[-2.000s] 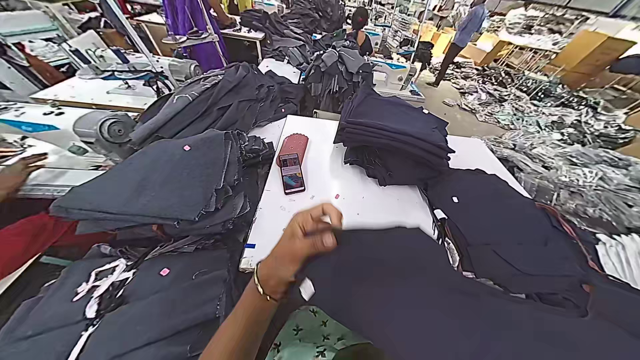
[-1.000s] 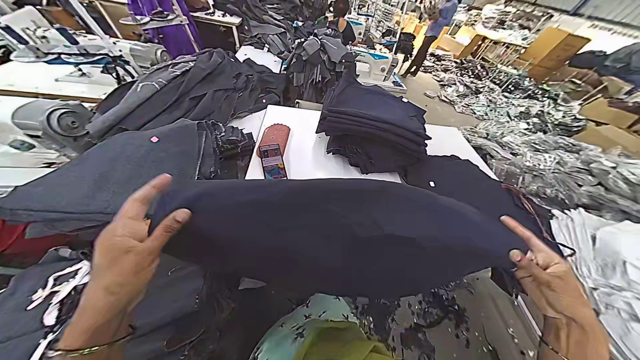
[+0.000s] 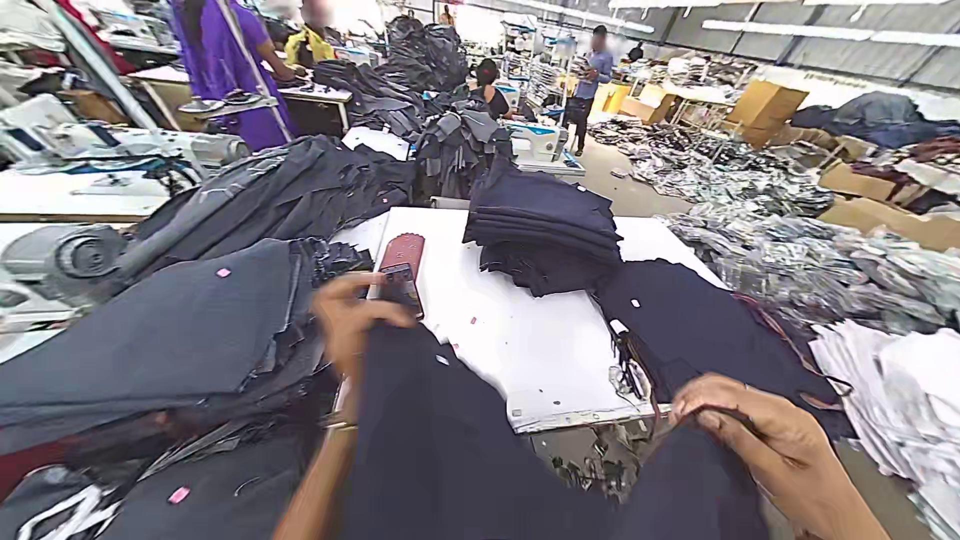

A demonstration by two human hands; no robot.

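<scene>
A dark navy fabric piece (image 3: 442, 442) hangs between my hands, its middle sagging at the table's near edge. My left hand (image 3: 356, 319), somewhat blurred, pinches its upper left corner, where a small white sticker shows. The other end is gripped by my right hand (image 3: 750, 435), low at the right. Just beyond my left fingers a mobile phone (image 3: 403, 289) lies on the white table (image 3: 510, 352), against a reddish case (image 3: 405, 251). A folded stack of navy fabric pieces (image 3: 540, 225) rests at the table's far side.
Grey fabric piles (image 3: 165, 322) flank the left side. More navy pieces (image 3: 690, 322) lie at the right, beside a white cloth stack (image 3: 892, 397). A sewing machine (image 3: 67, 262) stands far left. Bundled fabric covers the floor at right. A person in blue (image 3: 592, 82) stands farther back.
Two seconds ago only my left hand was seen at the fabric. One second ago both hands held it stretched wide; now they are closer together and the fabric sags between them.
</scene>
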